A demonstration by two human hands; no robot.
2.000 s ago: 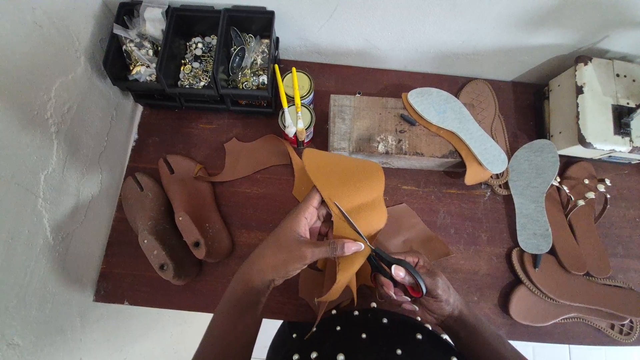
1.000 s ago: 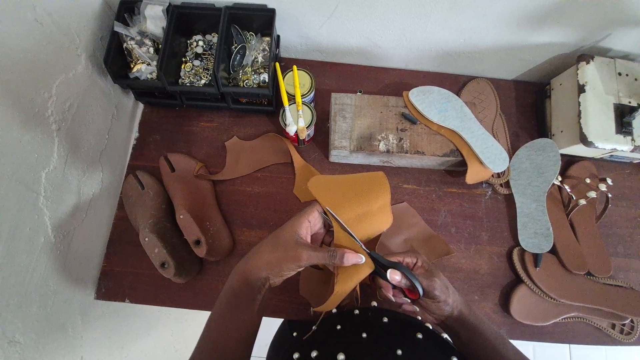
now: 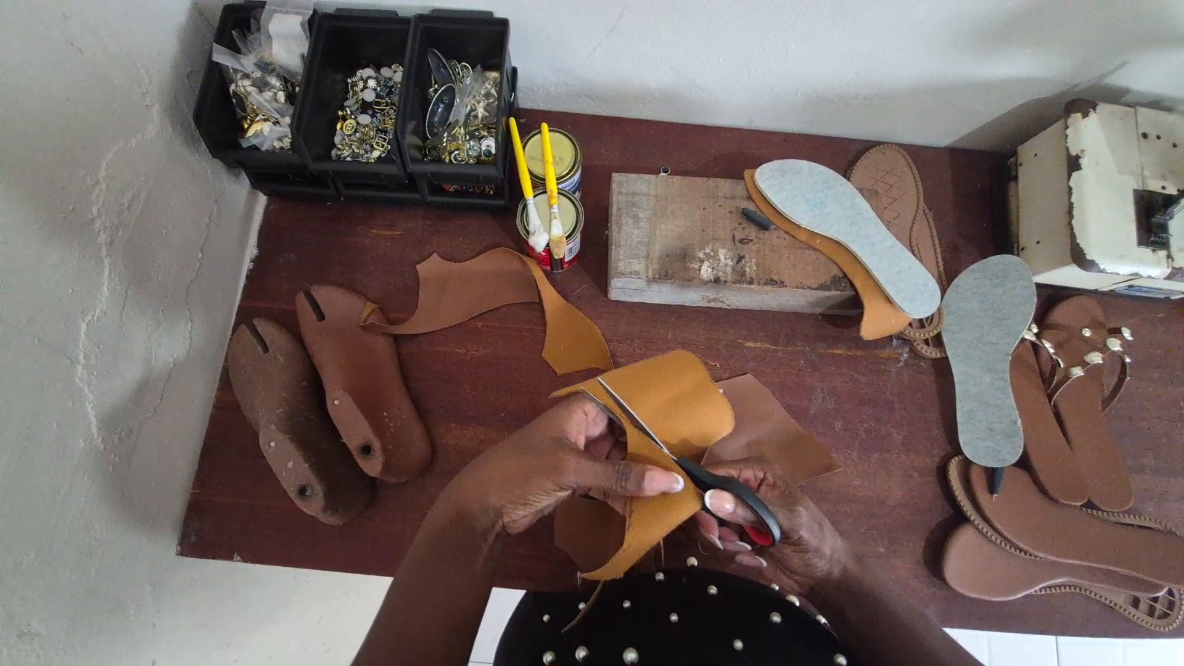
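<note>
My left hand [image 3: 560, 462] pinches a piece of tan leather [image 3: 680, 398], its thumb on top near the cut edge. My right hand [image 3: 772, 527] grips the black and red handles of a pair of scissors [image 3: 735, 490]. The blades point up and left across the leather, between the larger part and a strip that curls down below my left thumb. Behind my right hand, a brown leather scrap [image 3: 772, 425] lies on the table. Another long leather offcut [image 3: 481, 291] lies beyond my left hand. Part of the leather is hidden by my fingers.
Two shoe lasts [image 3: 365, 388] lie at left. Black bins [image 3: 361, 102] of metal fittings, glue tins [image 3: 550, 222] with yellow-handled brushes and a wooden board [image 3: 684, 240] stand behind. Grey insoles [image 3: 988, 361], sandals [image 3: 1091, 398], brown soles [image 3: 1064, 527] and a cream-coloured machine [image 3: 1101, 194] are at right.
The tan leather's upper part has dropped lower and turned to the right, while the scissors' cut runs along its left side. Both hands keep their hold.
</note>
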